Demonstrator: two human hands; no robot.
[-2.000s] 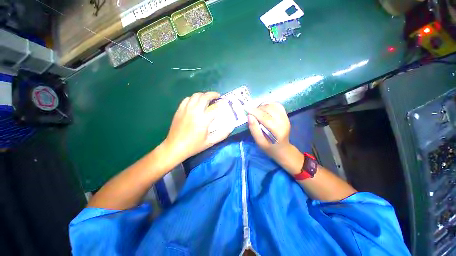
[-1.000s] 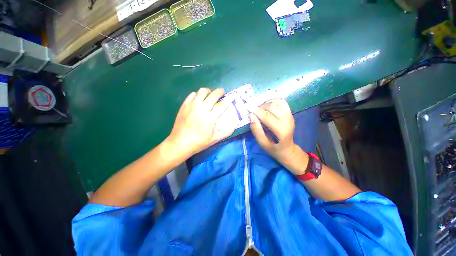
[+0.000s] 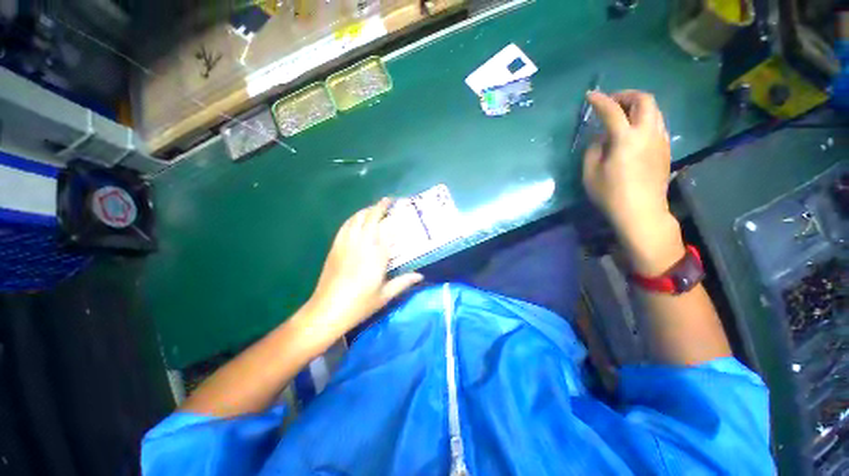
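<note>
The silvery-white phone body (image 3: 430, 219) lies open side up on the green mat near its front edge, tilted, with a dark strip across it. My left hand (image 3: 358, 265) is on its left end, fingers at the far side and thumb by the near edge; the palm hides that end. My right hand (image 3: 631, 153) is away to the right, over the mat, its fingertips at a thin dark tool (image 3: 584, 123) that looks like tweezers. The tool's exact ends are blurred.
A white card (image 3: 501, 70) and a blue-green board (image 3: 505, 97) lie at the back. Three screw trays (image 3: 304, 109) stand by the wooden shelf. A short pale strand (image 3: 352, 161) lies behind the phone. A fan (image 3: 110, 206) is left, a parts tray (image 3: 810, 279) right.
My right hand has left the phone and moved right and back across the mat. My left hand stays at the phone, its thumb now spread wider. The view has shifted a little.
</note>
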